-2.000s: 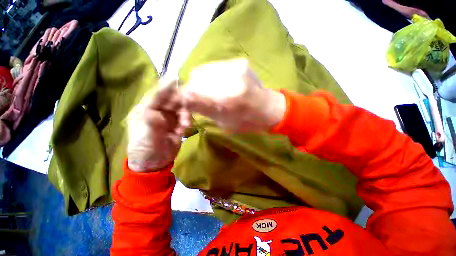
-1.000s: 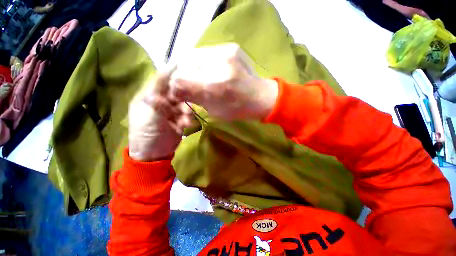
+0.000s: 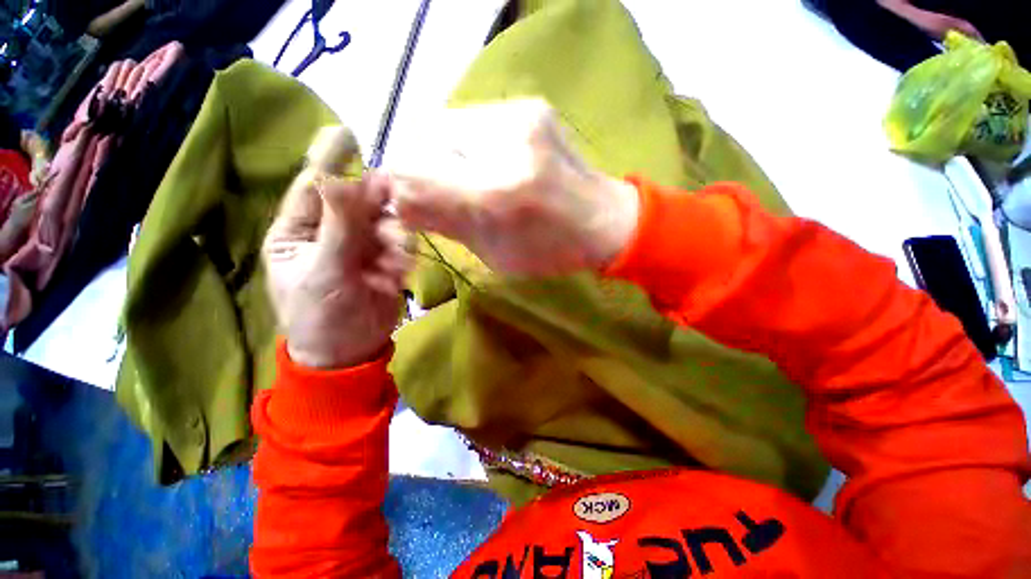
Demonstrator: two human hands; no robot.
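Observation:
The olive-green coat (image 3: pixel 588 373) lies across the white table and reaches the person's waist, with a sleeve at the left. My left hand (image 3: pixel 334 255) and my right hand (image 3: pixel 509 187) meet above it, fingertips close together. A thin sewing thread (image 3: pixel 447 260) runs down from the fingers of my right hand toward the cloth. A short yellowish bit of thread shows at my left fingertips. My right hand is overexposed and my fingers are blurred; a needle cannot be made out.
Black smartphone (image 3: pixel 950 288), pens and a yellow plastic bag (image 3: pixel 955 102) lie at the right. A dark hanger (image 3: pixel 317 40) and a thin dark rod are at the top left. Pink (image 3: pixel 85 170) and black garments lie far left. Blue floor shows below.
My left hand has shifted slightly left, with its thumb and finger now showing more clearly. My right hand stays close to it. The coat is almost unchanged.

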